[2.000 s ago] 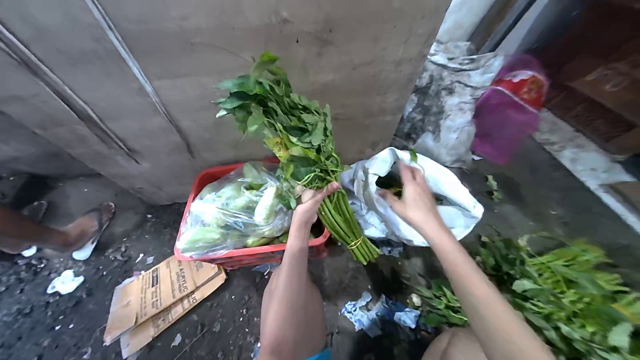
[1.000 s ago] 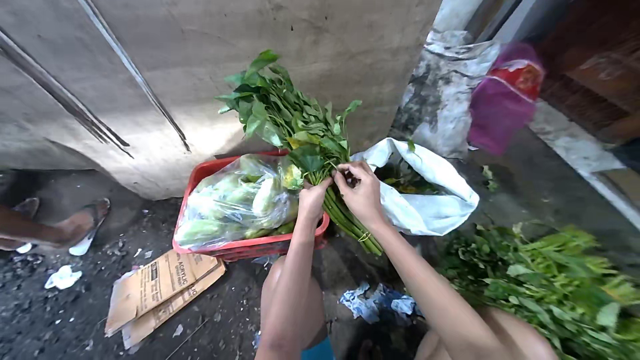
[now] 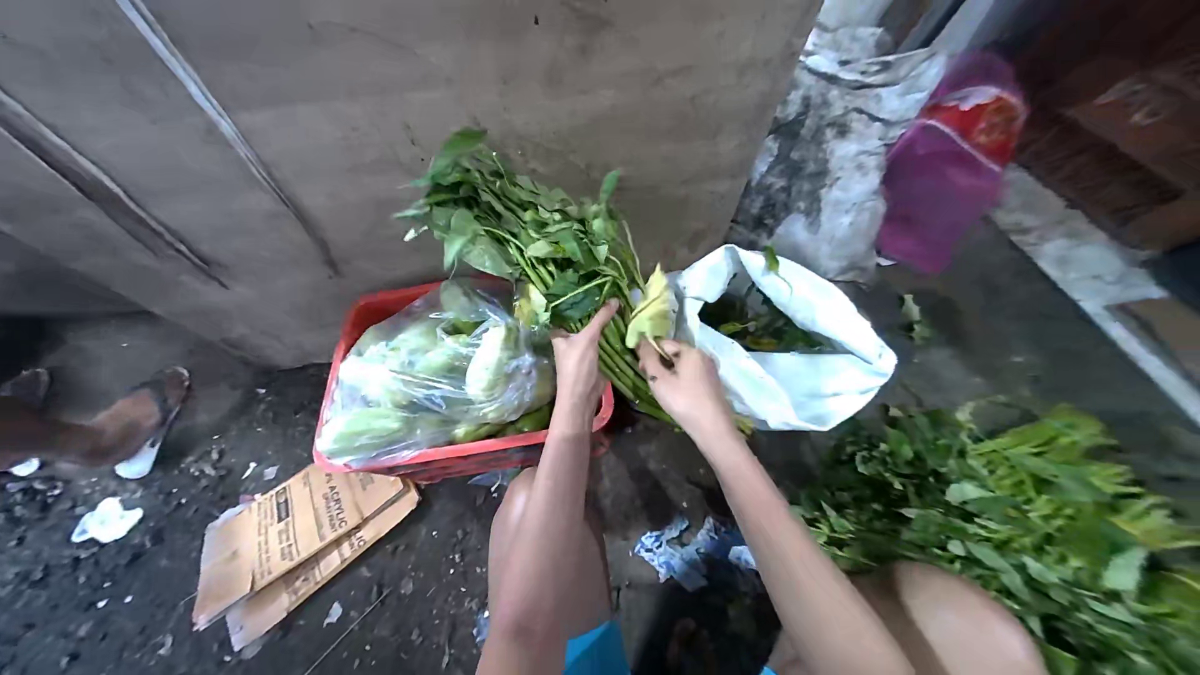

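Observation:
My left hand (image 3: 583, 361) grips the stems of a bunch of leafy greens (image 3: 539, 234), whose leaves fan toward the wall. Beside it, my right hand (image 3: 682, 375) pinches a yellowed leaf (image 3: 653, 311) by its stalk, near the bunch's stems. Left of my hands a red plastic crate (image 3: 459, 457) holds a clear plastic bag of pale green vegetables (image 3: 422, 375). To the right stands an open white sack (image 3: 825, 394) with dark leaves (image 3: 764, 328) inside. More leafy greens (image 3: 1012, 506) lie at the lower right.
A concrete wall (image 3: 525, 75) rises behind the crate. Flattened cardboard (image 3: 305, 534) and crumpled paper (image 3: 689, 553) lie on the dark ground. Another person's sandalled foot (image 3: 141, 422) is at the far left. A purple and red bag (image 3: 956, 159) is at the upper right.
My right hand was over the white sack two seconds ago, then moved left to the bunch. It now holds a yellowed leaf slightly right of the stems. My left hand has kept hold of the bunch.

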